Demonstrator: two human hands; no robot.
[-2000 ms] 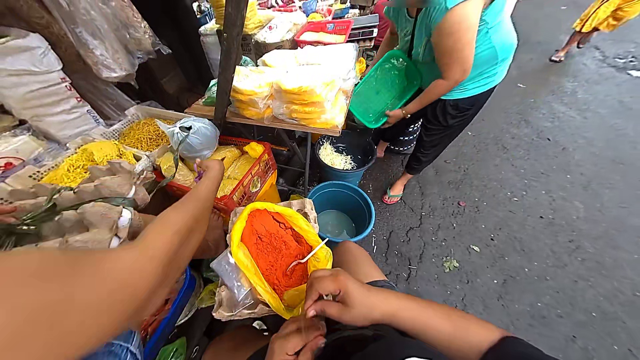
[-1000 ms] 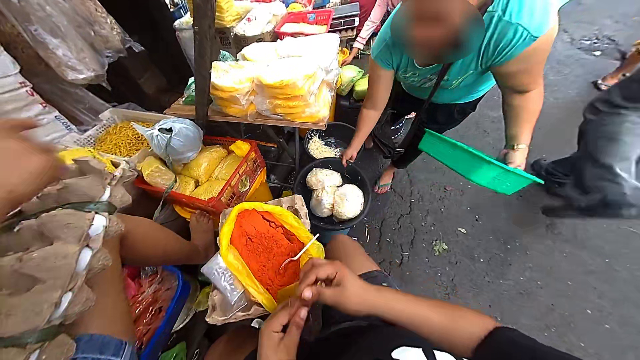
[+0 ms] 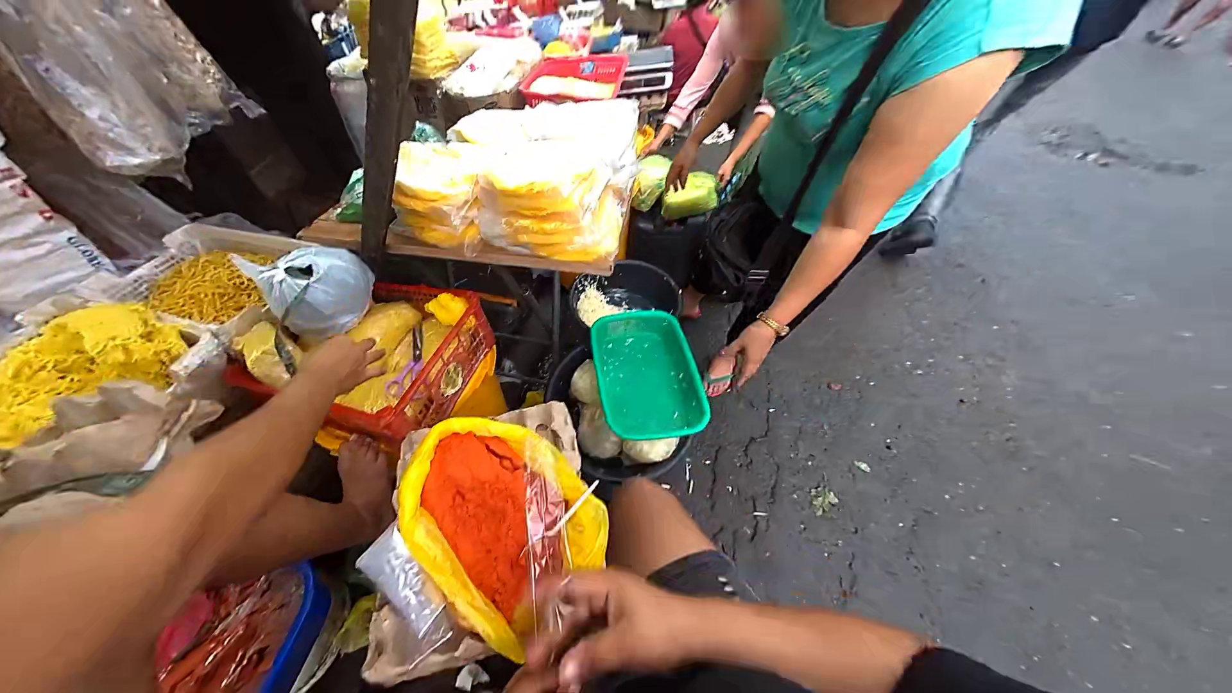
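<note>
My right hand (image 3: 611, 626), blurred, is at the lower middle with its fingers on a thin clear plastic bag (image 3: 545, 525). The bag stretches up over the orange-red powder (image 3: 474, 510) in an open yellow plastic bag (image 3: 423, 558). Only a small part of my left hand (image 3: 531, 680) shows, below the right at the bottom edge; its grip is hidden. A white-handled utensil (image 3: 577, 505) leans at the right side of the powder. Beneath the yellow bag lies egg-tray cardboard (image 3: 549, 423).
A co-worker's hand (image 3: 342, 364) reaches over a red crate (image 3: 452, 380) of yellow packs. Yellow noodles (image 3: 207, 289) lie behind. A green basin (image 3: 650, 375) rests over a dark tub (image 3: 626, 470) with pale bundles. A person in teal (image 3: 866, 125) leans beside it. A blue-rimmed tray (image 3: 303, 626) is lower left.
The green basin has moved from the person in teal's hand onto the dark tub. The co-worker's hand has moved over the crate. Clear plastic now spans the powder near my right hand.
</note>
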